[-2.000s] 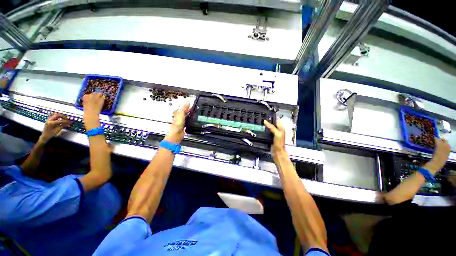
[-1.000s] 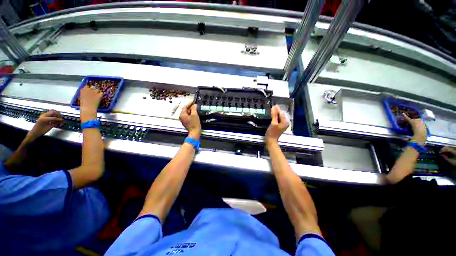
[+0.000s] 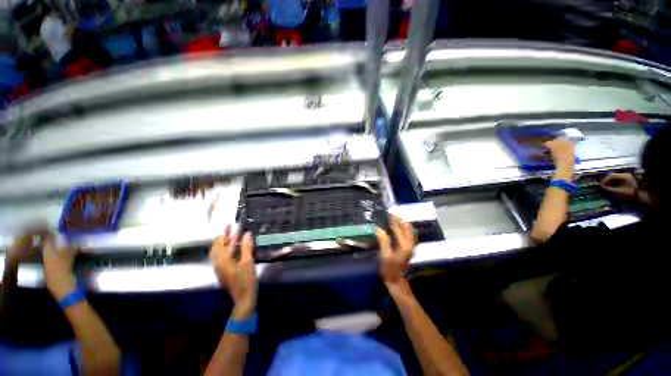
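Note:
A black solder pallet [image 3: 313,209] lies in front of me over the conveyor bench, with a green circuit board panel [image 3: 316,235] showing along its near side. My left hand [image 3: 235,268] is at the pallet's left near corner, fingers up against the edge. My right hand [image 3: 397,246] is at its right near corner. Both hands hold the pallet between them. Pale clips show on its near and far long sides. Another black slotted part shows behind the pallet. The picture is blurred, so fine detail and the exact finger contact cannot be told.
A blue component bin [image 3: 93,208] and loose brown components [image 3: 193,186] lie to the left. Another worker's hands [image 3: 59,257] are at far left. At right, a worker reaches by another blue bin [image 3: 526,147] and a black pallet [image 3: 581,198]. Metal posts [image 3: 401,81] rise behind.
The view has tilted up and shifted right. The pallet appears larger and nearer, moved towards me in my hands. The left worker's hand has left the blue bin.

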